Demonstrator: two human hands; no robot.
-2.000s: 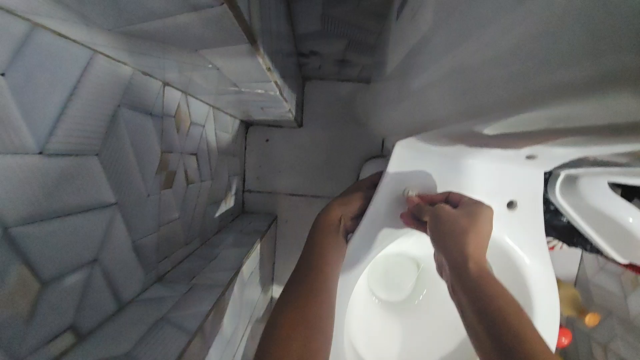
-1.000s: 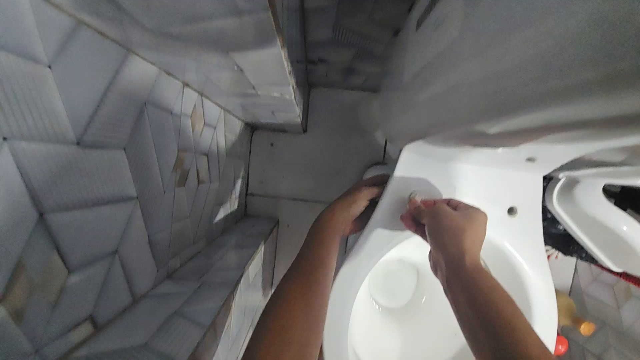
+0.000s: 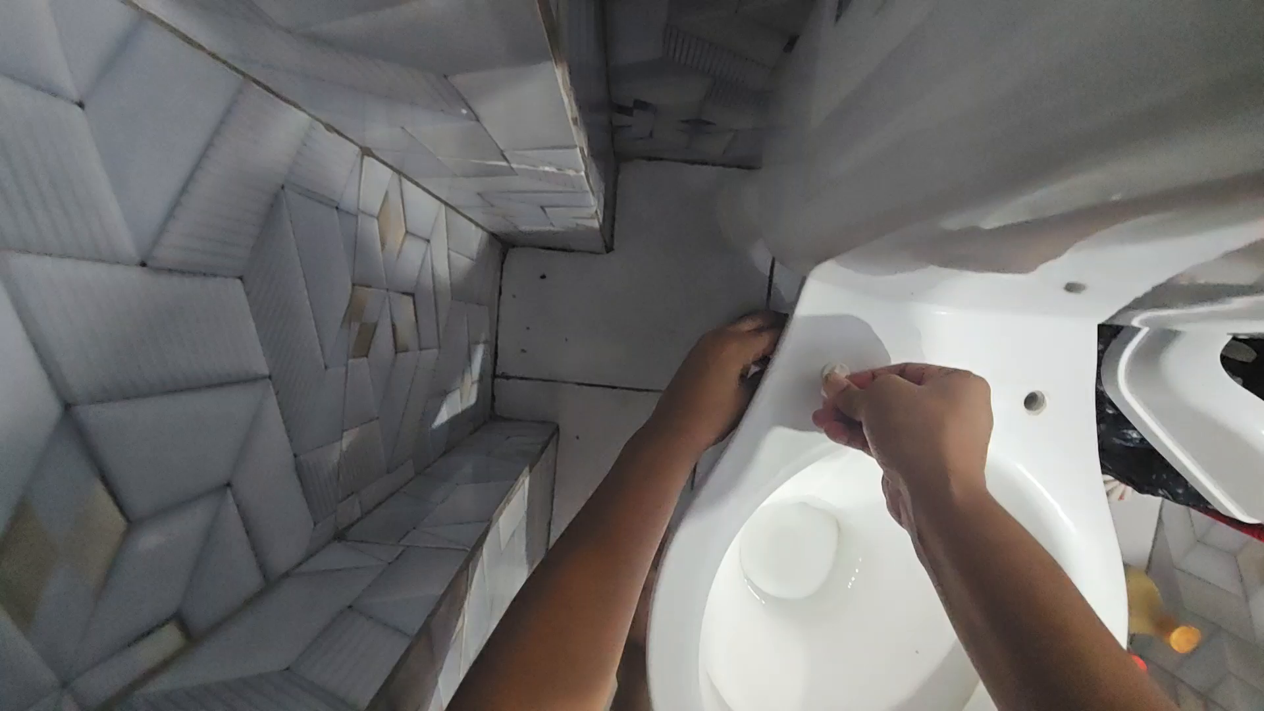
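Note:
A white ceramic toilet bowl [image 3: 681, 592] without a seat on its rim fills the lower right middle. On its rear deck, my right hand [image 3: 913, 420] pinches a small pale fitting [image 3: 834, 375] between thumb and fingertips, at the deck's left side. Right of that hand, a round mounting hole [image 3: 1034, 401] shows in the deck. My left hand [image 3: 726, 370] reaches around the left outer edge of the bowl; its fingertips are hidden under the deck, and whether they grip something cannot be seen. Water stands at the bottom of the bowl.
The toilet tank [image 3: 1007, 128] rises behind the deck. A tiled wall [image 3: 168, 326] and a tiled ledge [image 3: 425, 563] lie to the left. At right are a white plastic seat or lid [image 3: 1175, 415], a black plastic bag [image 3: 1131, 449] and a yellow bottle with an orange cap [image 3: 1150, 607].

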